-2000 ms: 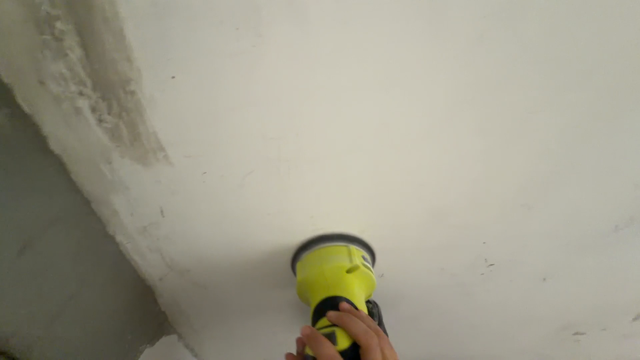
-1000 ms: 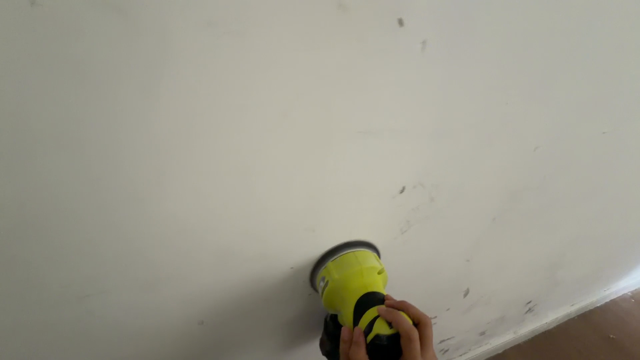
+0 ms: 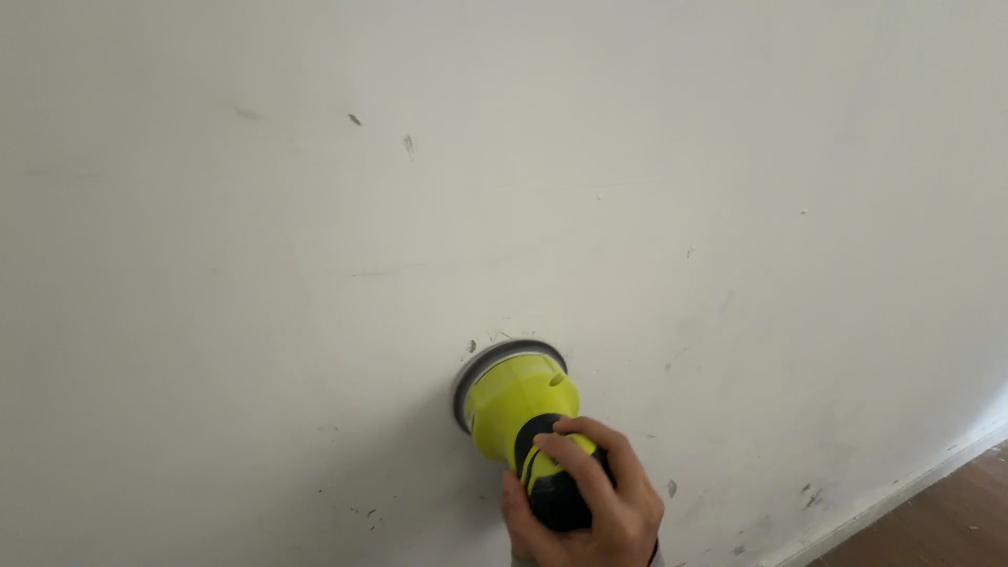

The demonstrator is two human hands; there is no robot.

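Note:
My right hand [image 3: 587, 496] is wrapped around the black and lime-green grip of a random orbital sander [image 3: 524, 390], thumb on the left side and fingers over the top. The sander's round dark pad lies against the white wall [image 3: 504, 197], below the middle of the view. Its edge is beside a small dark chip and some fine scratches in the surface. The sander's body tilts down and to the right, away from the pad. A bit of grey sleeve shows at my wrist. My left hand is out of view.
Scuffs and chips [image 3: 811, 496] mark the lower right of the wall, with more marks at the upper left. A pale baseboard [image 3: 874, 508] runs along the wall's foot, beside a brown floor [image 3: 945, 520] in the bottom right corner.
The view has swung from a wall part with a rough, patched edge at the left to one with baseboard and floor at the lower right. The sander has stayed in hand against the wall.

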